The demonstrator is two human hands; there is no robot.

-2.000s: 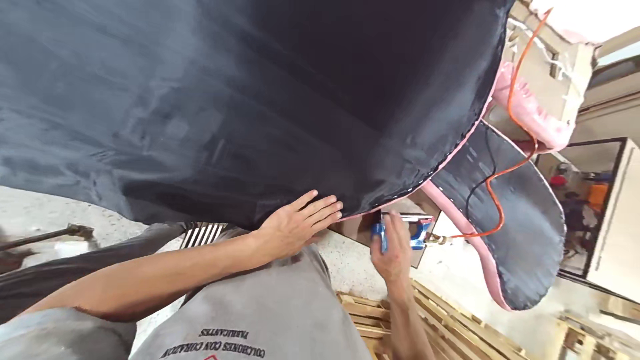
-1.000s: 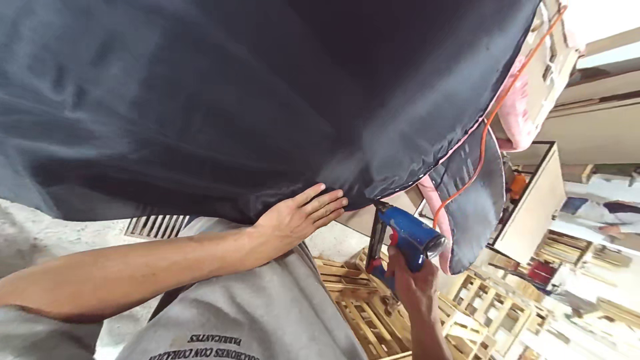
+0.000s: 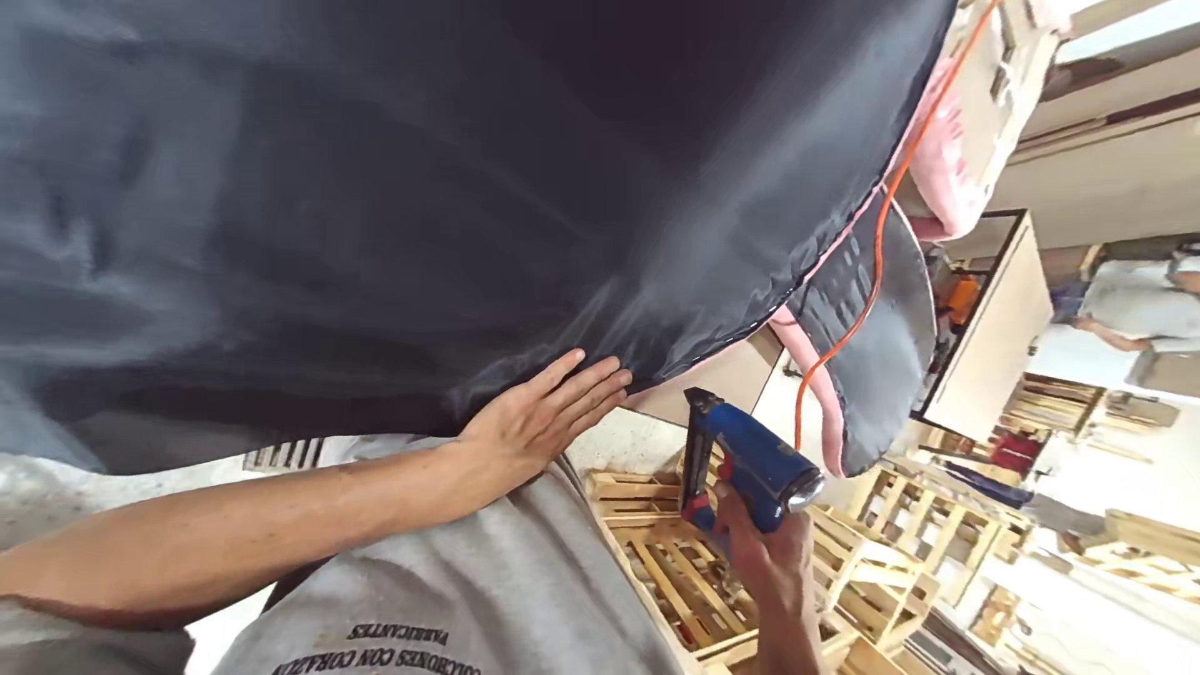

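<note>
Black fabric (image 3: 450, 206) covers the large upholstered piece in front of me, with a row of staples along its curved, pink-trimmed right edge. My left hand (image 3: 544, 412) lies flat on the fabric near its lower edge, fingers slightly apart, gripping nothing. My right hand (image 3: 764, 544) is wrapped around the handle of a blue pneumatic staple gun (image 3: 755, 455). The gun's nose is just below the fabric edge, to the right of my left fingertips, and does not appear to touch it. An orange air hose (image 3: 878, 253) hangs down behind the gun.
A smaller pink-edged piece with dark backing (image 3: 881, 328) stands beyond the fabric's right edge. Wooden frames (image 3: 689, 581) stand below and to the right. An open-fronted cabinet (image 3: 994, 328) is farther back. Another person (image 3: 1139, 300) is at the far right.
The staple gun, which was under the edge of the fabric two seconds ago, has come out and now shows fully in my right hand. My left hand stays on the fabric.
</note>
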